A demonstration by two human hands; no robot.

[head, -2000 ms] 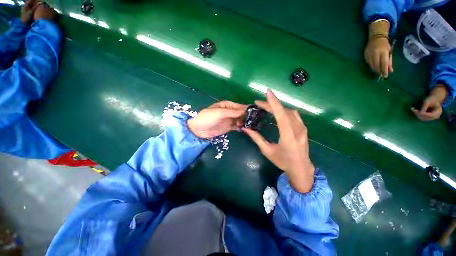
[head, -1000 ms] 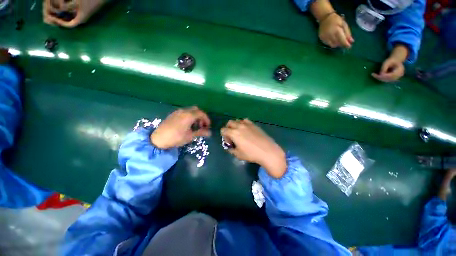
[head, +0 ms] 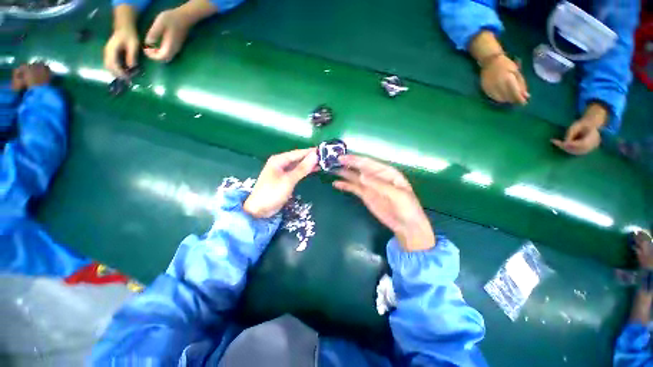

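A black housing (head: 331,155) with white and silvery details on its face is held up near the belt's near edge. My left hand (head: 281,179) grips its left side between thumb and fingers. My right hand (head: 383,193) is at its right side, fingertips touching or almost touching the housing; whether they grip it I cannot tell. A loose pile of small white and silvery parts (head: 301,223) lies beside and below my left hand, partly hidden by the hand and sleeve.
A black housing (head: 321,115) and a whiter-looking one (head: 392,86) lie on the green belt (head: 458,136). A clear bag (head: 515,279) and white wad (head: 385,294) lie on the bench. Other workers' hands (head: 503,79) are across the belt and at both sides. A white ribbed object stands upper right.
My hands were apart a second ago and are now together at the housing. The view has shifted. A whiter-looking housing now shows on the belt.
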